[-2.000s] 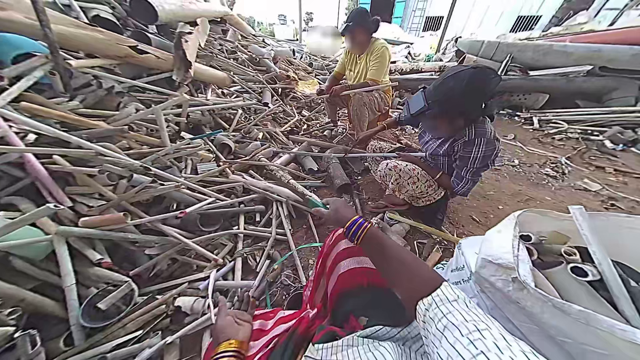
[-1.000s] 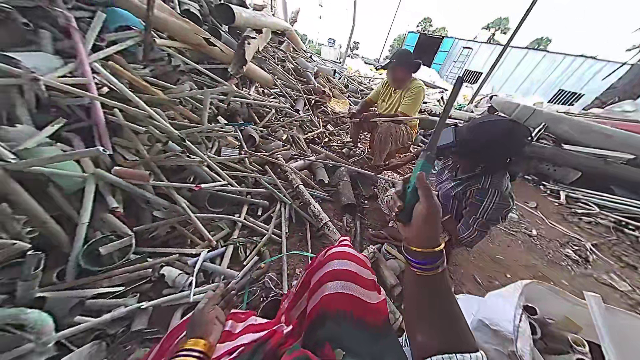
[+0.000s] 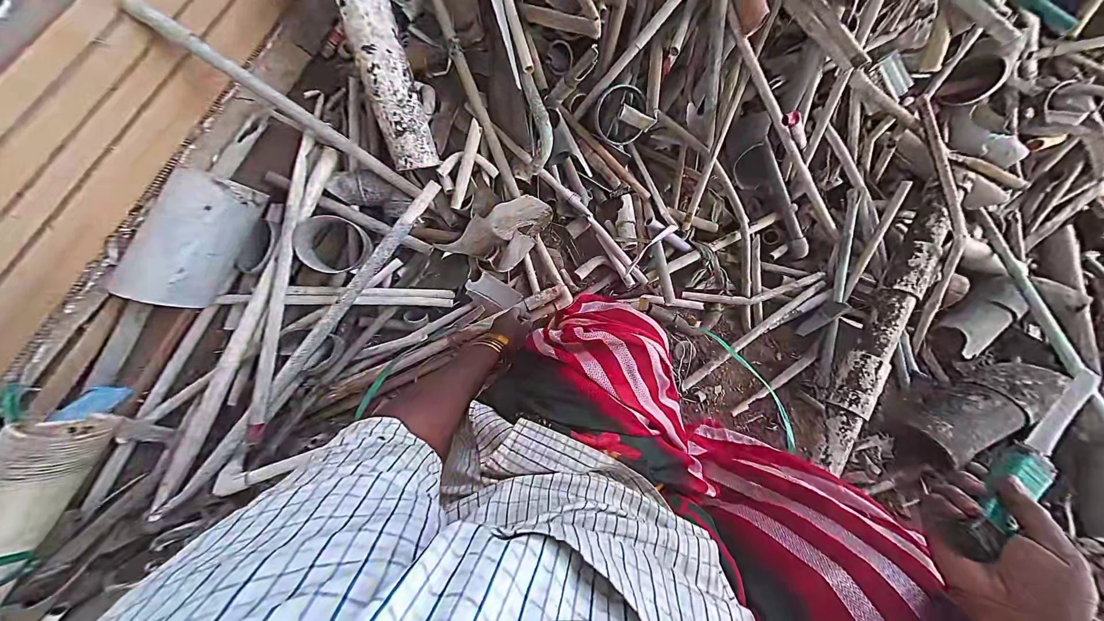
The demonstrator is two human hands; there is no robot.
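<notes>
At the lower right, my right hand (image 3: 1005, 543) holds a hand tool by its green handle (image 3: 1022, 483), with the thumb on one side and the fingers on the other. Its pale blade (image 3: 1065, 414) points up over the scrap. My left hand (image 3: 511, 332), with yellow bangles at the wrist, is low among thin plastic pipes (image 3: 431, 341), beside a short pipe end (image 3: 552, 297). Its fingers are mostly hidden, so its grip is unclear. Red and white striped cloth (image 3: 612, 362) covers my lap between the hands.
Scrap pipes and broken pieces (image 3: 690, 172) lie heaped ahead and on both sides. A wide grey pipe section (image 3: 185, 237) is at the left, by a ribbed tan surface (image 3: 103, 129). A speckled pipe (image 3: 888, 336) slants at the right. A green strap (image 3: 759, 388) curves near my knees.
The view has swung strongly down, and the two people seen earlier are out of it. My right hand has lowered the green-handled tool from its raised position.
</notes>
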